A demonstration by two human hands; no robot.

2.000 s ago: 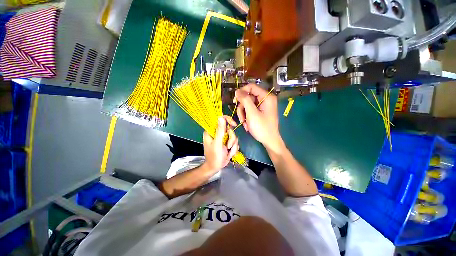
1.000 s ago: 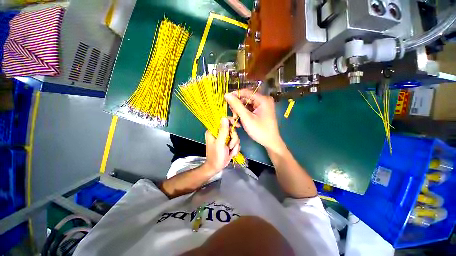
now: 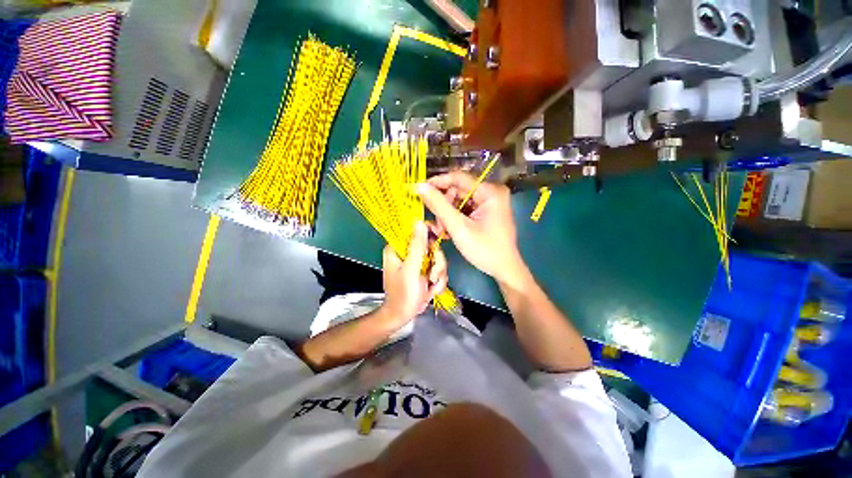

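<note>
My left hand (image 3: 408, 277) is closed round the lower part of a fanned bundle of yellow lead wires (image 3: 381, 191), with pale tips at the top. My right hand (image 3: 481, 224) is beside the bundle's right edge, thumb and fingertips at the wires. A thin yellow strand (image 3: 488, 174) slants up between its fingers. The small silver tooling (image 3: 422, 129) sits just above the fingertips, beside the orange-brown block (image 3: 514, 65) of the machine head. Exactly what the right fingertips pinch is too small to tell.
A larger yellow wire stack (image 3: 297, 140) lies on the green bench (image 3: 598, 252) at left. Loose yellow wires (image 3: 717, 219) lie right of the machine. A blue plastic bin (image 3: 747, 355) holding yellow bundles stands at lower right. A vented cabinet (image 3: 168, 84) with striped cloth (image 3: 63, 79) is at upper left.
Since two seconds ago my right hand's thumb has moved left against the bundle, and the slanting strand has shifted. My left hand still holds the bundle in nearly the same place.
</note>
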